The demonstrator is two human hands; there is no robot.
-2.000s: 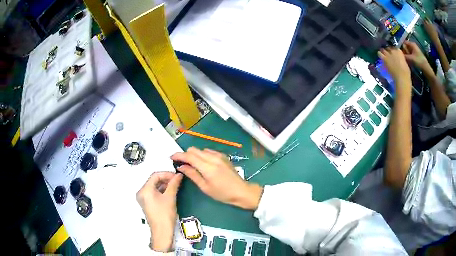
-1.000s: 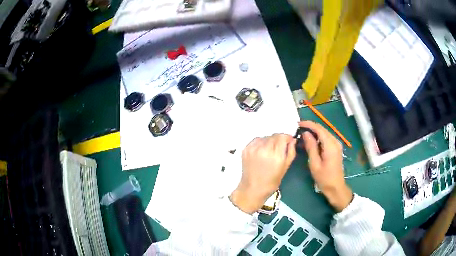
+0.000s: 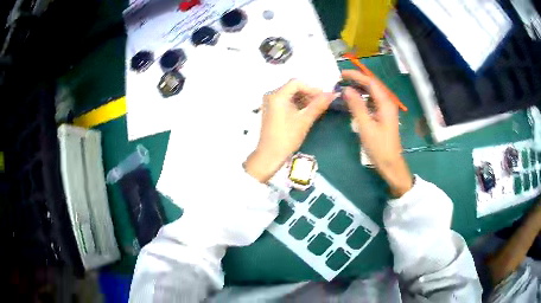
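My right hand [image 3: 375,121] holds a small black watch housing [image 3: 350,96] above the green mat, below the orange stick. My left hand [image 3: 289,121] reaches to the housing's left side, its thumb and forefinger pinched there; the frame is blurred and the fingers hide most of the part. A watch case with a yellow-gold rectangle [image 3: 302,171] lies on the upper corner of the white gasket sheet [image 3: 309,263], which has rounded-square cut-outs and lies on the mat below my hands.
Dark octagonal watch cases [image 3: 205,36] lie on white paper at the upper left. An orange stick [image 3: 379,83] lies beside a yellow post [image 3: 363,29]. A black foam tray [image 3: 468,100] is at right, a ribbed instrument [image 3: 89,198] at left. Another person's arm [image 3: 515,251] shows lower right.
The view has swung left and then down, showing the gasket sheet and both sleeves more fully. Both hands stay together at the black housing, and the gold-centred case is now uncovered.
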